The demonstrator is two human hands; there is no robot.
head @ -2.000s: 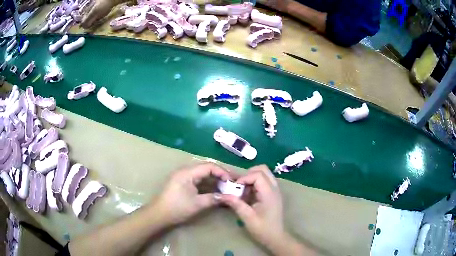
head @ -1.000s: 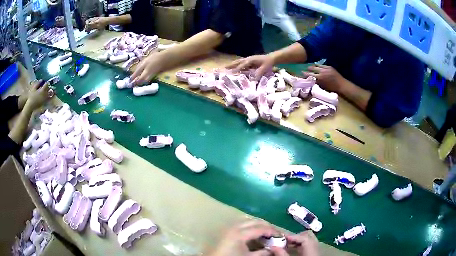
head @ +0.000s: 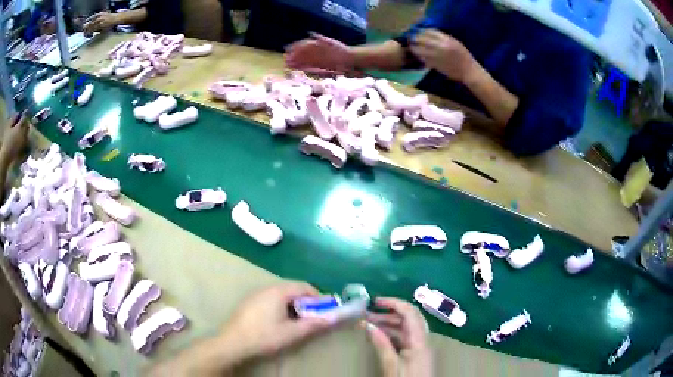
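Observation:
My left hand [head: 269, 318] holds a partly assembled unit [head: 317, 303] with a blue cell showing in it, low in the middle of the view. My right hand [head: 398, 328] is at the unit's right end, blurred, with fingers bent; whether it grips anything is unclear. A pale, blurred part [head: 353, 303] shows at that end between the hands. On the green belt [head: 295, 258] just beyond lie an inner frame with a dark window [head: 440, 305], a narrow bracket [head: 509, 327] and a shell with blue inside [head: 418, 238].
A heap of pink shells [head: 52, 213] covers the bench at left. Another heap [head: 347, 110] lies on the far bench beside a thin dark stick [head: 474, 171]. People's arms [head: 384, 55] reach over the far bench. A power strip [head: 590, 22] hangs at upper right.
The view has turned, first left, then slightly back. The unit in my hands now shows blue. The far worker's hands have lifted off the heap, and another worker's hand has left the belt shells.

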